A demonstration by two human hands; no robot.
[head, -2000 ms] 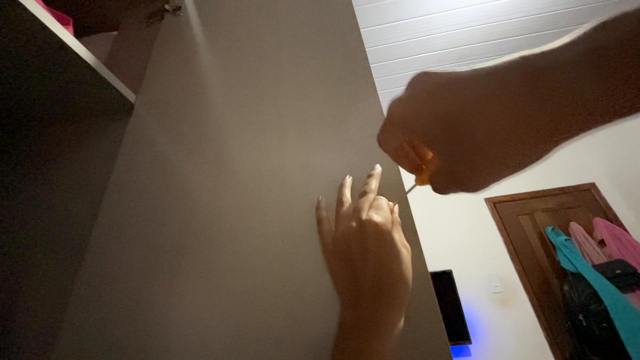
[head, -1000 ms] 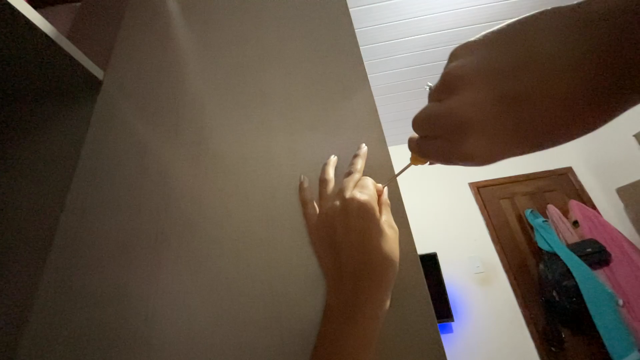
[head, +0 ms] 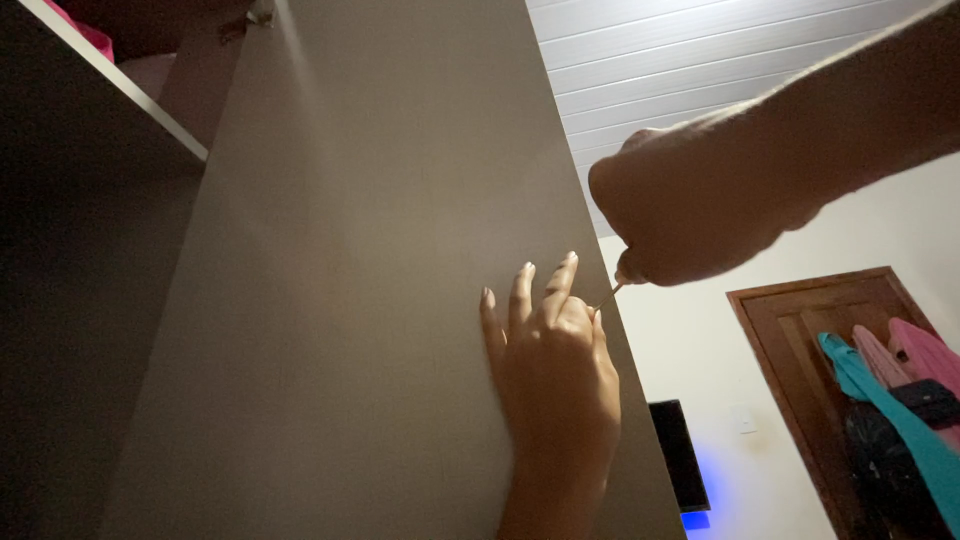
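My left hand (head: 555,360) lies against a tall grey-brown cabinet door panel (head: 360,247), near its right edge. Its thumb and forefinger are pinched together, and three fingers spread over the panel. Whatever sits between thumb and forefinger is too small to tell. My right hand (head: 675,202), up and to the right, is closed around a tool, likely a screwdriver, whose handle is hidden by the fist. The thin metal shaft (head: 607,298) slants down from the fist to the left thumb and forefinger.
A shelf edge (head: 120,82) and a metal hinge (head: 261,13) are at the upper left. Beyond the panel are a white slatted ceiling (head: 675,60), a wall-mounted screen (head: 679,454) with blue light, a light switch (head: 744,420), and a wooden door (head: 795,360) hung with towels (head: 877,397) and bags.
The right fist keeps hold of the tool and has turned, with less of the handle showing than two seconds ago. The left hand stays pinched at the panel's edge.
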